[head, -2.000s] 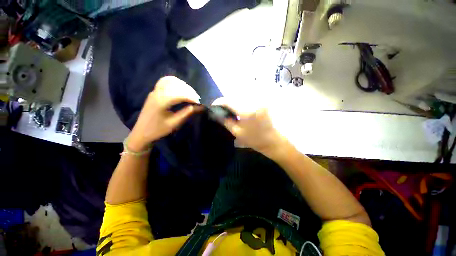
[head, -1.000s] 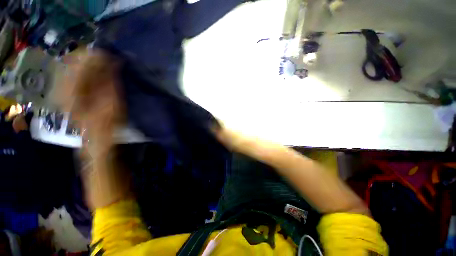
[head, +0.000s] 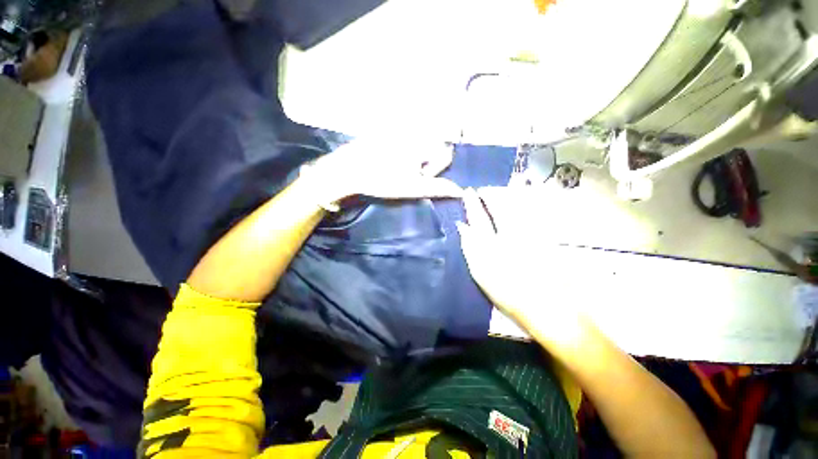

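Observation:
The dark navy garment piece (head: pixel 179 143) spreads over the left of the table and hangs over the front edge, with shiny folds in the middle. A narrow part of it reaches the presser foot area (head: pixel 535 164) of the white sewing machine (head: pixel 619 54). My left hand (head: pixel 386 170) lies across the cloth left of the needle area, holding it. My right hand (head: pixel 502 264) is at the cloth's right edge, with a dark sliver between its fingers. Both hands are overexposed, so finger detail is faint.
Scissors with dark loops (head: pixel 709 190) and a red-handled tool (head: pixel 744 188) lie right of the machine head. The white table (head: pixel 664 296) has its front edge below my right hand. Part of another machine (head: pixel 20 125) stands at far left.
My left hand has swung from the far left back to the middle. The garment has been spread and moved to the needle area. The machine head now shows larger as the view shifted.

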